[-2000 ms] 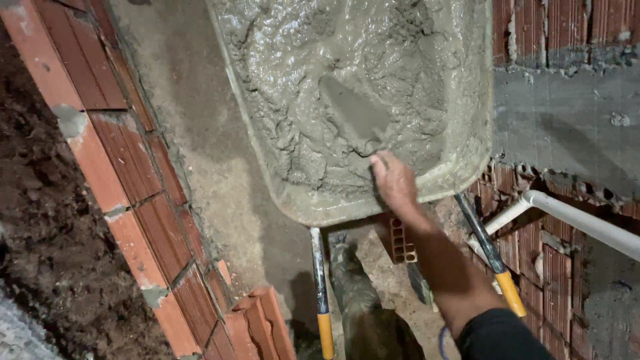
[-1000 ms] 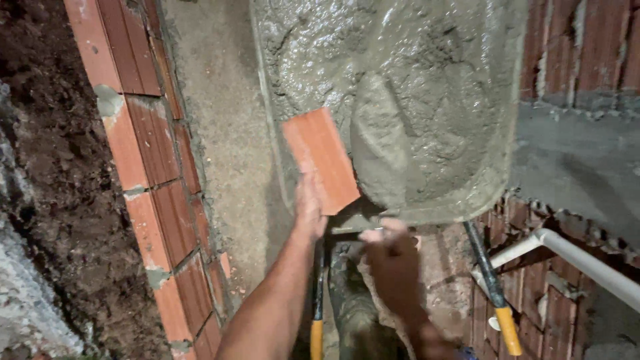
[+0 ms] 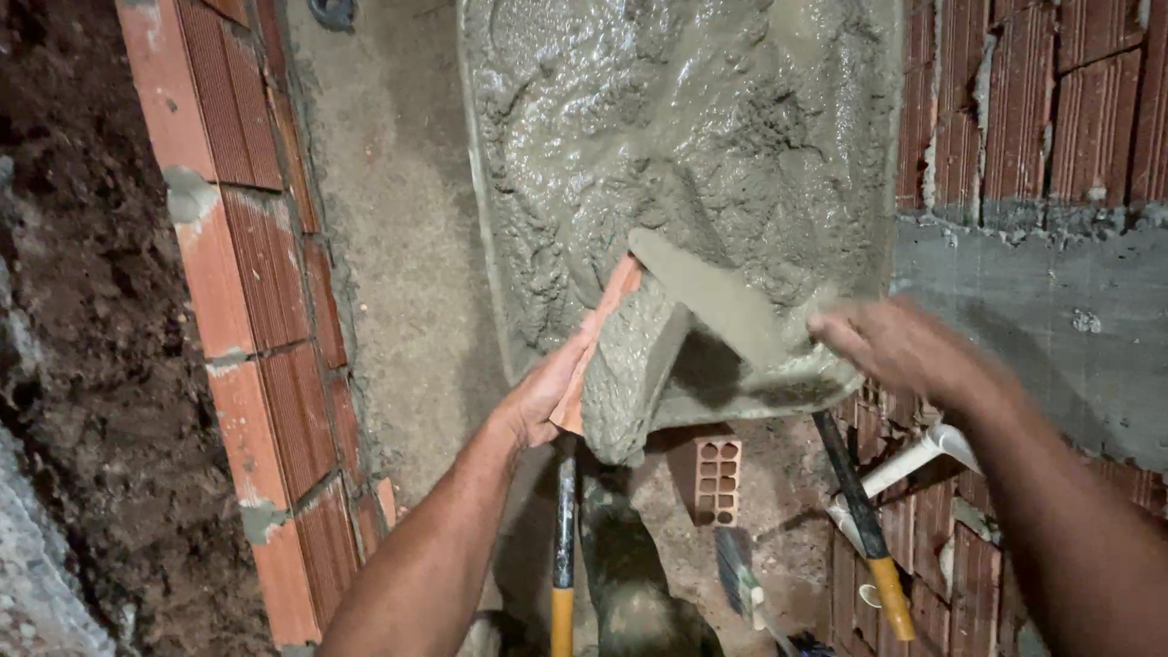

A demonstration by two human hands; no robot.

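Observation:
My left hand (image 3: pixel 546 388) grips a red clay brick piece (image 3: pixel 598 342) on its edge, over the near rim of the wheelbarrow. A thick layer of wet mortar (image 3: pixel 630 374) coats the side of the piece facing right. My right hand (image 3: pixel 876 342), a little blurred, is closed around the handle end of a pointing trowel (image 3: pixel 712 292), whose handle is mostly hidden. The mortar-covered blade points left, with its tip at the top of the brick piece. Below and beyond lies the wheelbarrow (image 3: pixel 484 228), holding a large mass of wet mortar.
A low hollow-brick wall (image 3: pixel 246 265) runs along the left, beside bare soil (image 3: pixel 82 274). Two wheelbarrow handles with yellow grips (image 3: pixel 562 620) extend toward me. A hollow brick (image 3: pixel 718 482) and a brush (image 3: pixel 735 566) are below. White pipe (image 3: pixel 903 461) and a brick wall (image 3: pixel 1095 128) stand right.
Two seconds ago only my right hand showed, at the trowel in the mortar. One second ago my left hand held the brick piece with a bare face showing; now mortar covers its visible side.

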